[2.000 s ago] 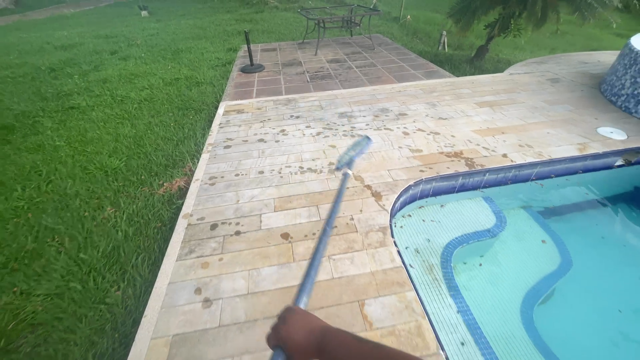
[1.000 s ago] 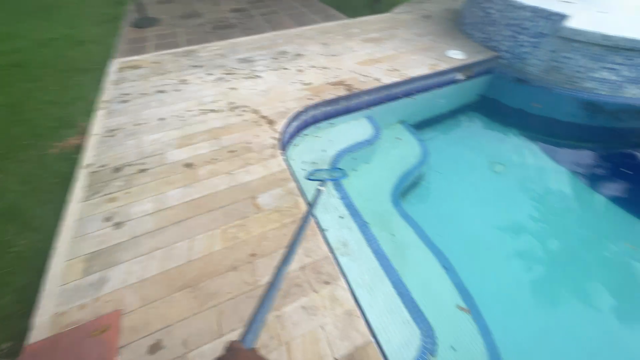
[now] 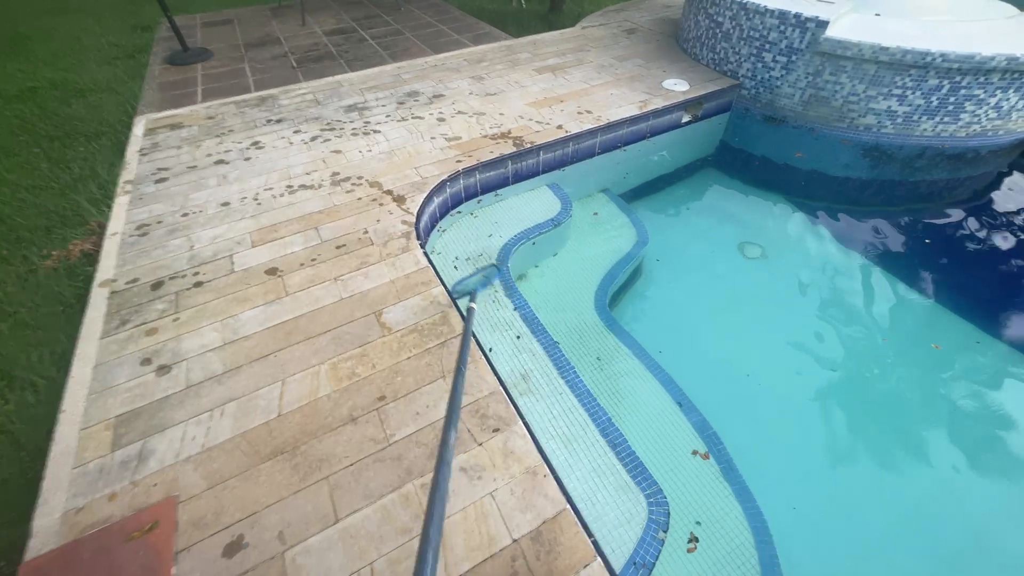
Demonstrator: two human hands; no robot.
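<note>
A long metal pole (image 3: 450, 432) rises from the bottom edge and slants up over the stone deck. At its far end a blue pool skimmer net (image 3: 476, 282) hangs over or touches the upper pool step (image 3: 560, 400), close to the pool's curved edge; whether it is in the water I cannot tell. Small dark bits and brown leaves (image 3: 701, 454) lie on the tiled steps. Neither my left hand nor my right hand shows, so the grip on the pole is hidden below the view.
Light stone paving (image 3: 240, 336) with wet spots borders the pool. Grass (image 3: 48, 200) lies left. A red slab (image 3: 112, 544) is at lower left. A mosaic-tiled raised tub (image 3: 904, 88) stands at upper right, a parasol base (image 3: 190, 56) at upper left.
The net has gone from above the stone deck to the pool steps. The view has swung toward the pool. A hand seen on the pole earlier has left the frame.
</note>
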